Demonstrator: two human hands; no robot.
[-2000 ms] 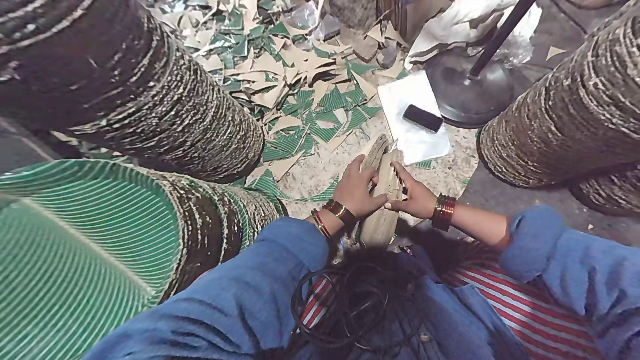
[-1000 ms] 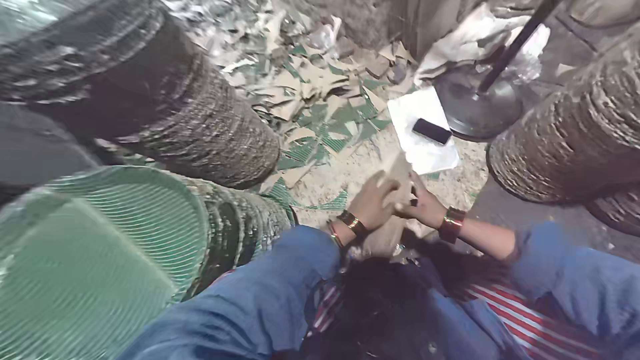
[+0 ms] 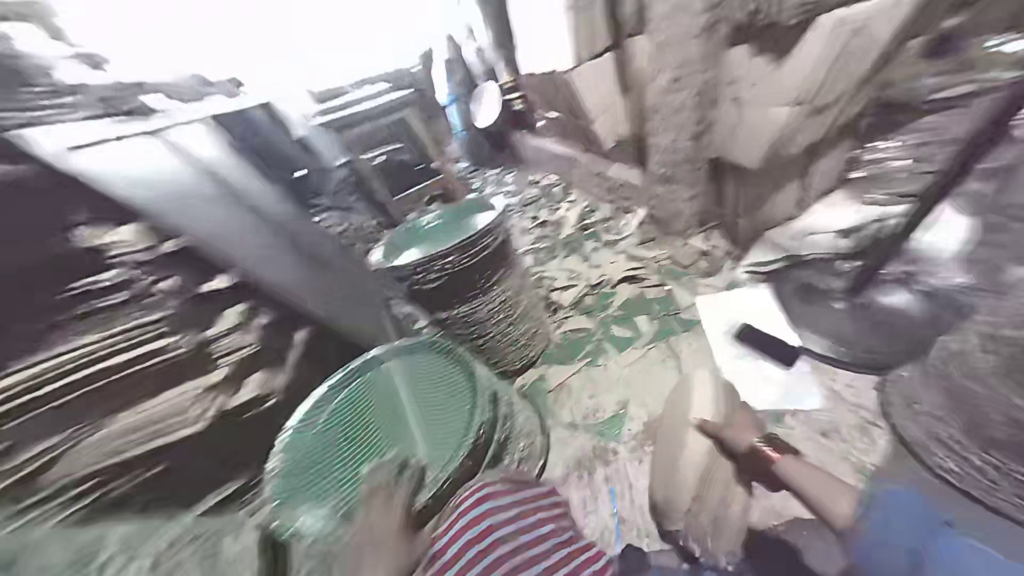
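My left hand (image 3: pixel 388 512), blurred, is at the near rim of a tall stack of round sheets with a green striped top (image 3: pixel 384 424); whether it touches the top sheet is unclear. My right hand (image 3: pixel 740 440), with bangles at the wrist, rests against a pale bundle of flat pieces (image 3: pixel 696 464) standing before me. Its fingers lie on the bundle's right side; how firmly they grip is hidden by blur. Red-and-white striped cloth (image 3: pixel 512 532) shows between my hands.
Behind stands a second stack of round sheets (image 3: pixel 472 288). Green and tan scraps (image 3: pixel 608 312) litter the ground. A black phone-like object (image 3: pixel 768 344) lies on a white sheet (image 3: pixel 736 308), beside a round stand base (image 3: pixel 872 312). Another stack (image 3: pixel 968 400) is at right.
My left hand has left the bundle and moved left to the green-topped stack. My right hand stays by the bundle. The view has swung up and left.
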